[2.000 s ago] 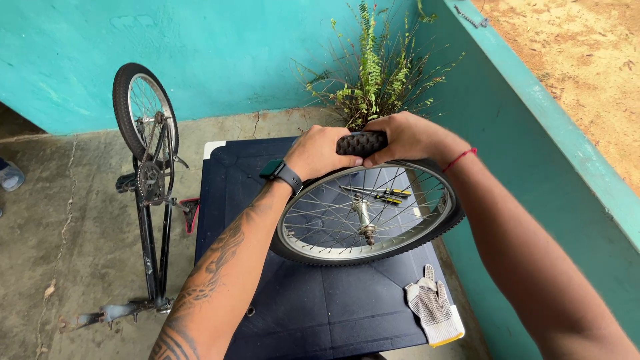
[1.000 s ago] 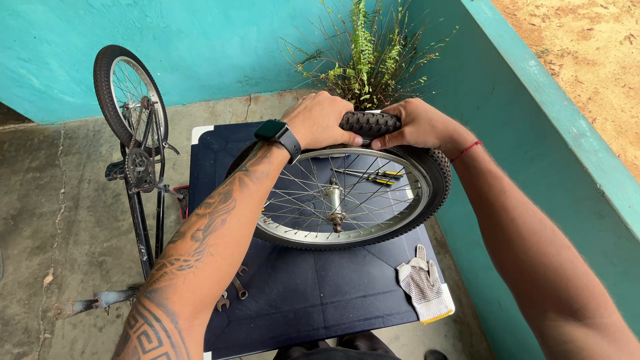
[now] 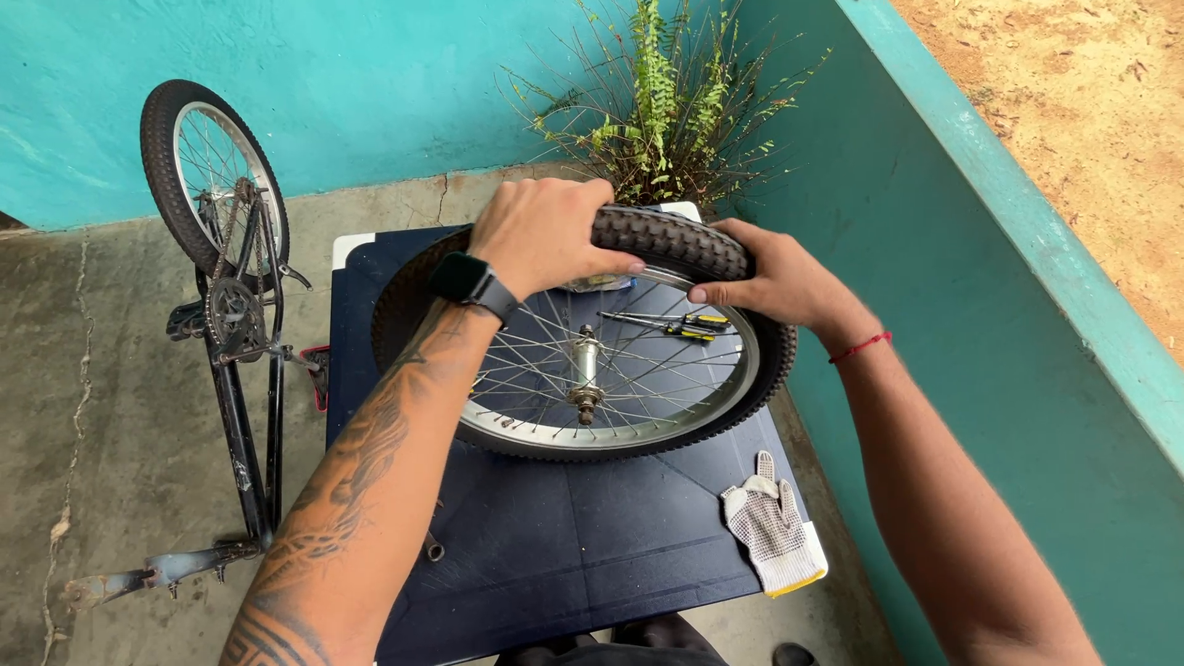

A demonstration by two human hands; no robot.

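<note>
A bicycle wheel with a silver rim (image 3: 606, 437) leans over the dark blue table, its hub (image 3: 585, 370) toward me. Its knobby black tire (image 3: 671, 239) is gripped at the far side by both hands. My left hand (image 3: 546, 231) wraps over the tire at the upper left, thumb against the rim side. My right hand (image 3: 782, 277) holds it at the upper right, thumb on the inner edge. Between the two hands a stretch of tread shows. Whether the tire bead sits fully in the rim there cannot be told.
On the blue table (image 3: 518, 546) lie yellow-and-black screwdrivers (image 3: 694, 326), seen through the spokes, a dotted work glove (image 3: 770, 527) and a wrench (image 3: 433, 548), partly hidden by my left arm. An upturned bicycle frame (image 3: 242, 444) stands left. A fern (image 3: 652, 120) and turquoise walls (image 3: 388, 92) border the table.
My hands have moved apart along the tire, and more tread shows between them than before. The wheel remains in both hands.
</note>
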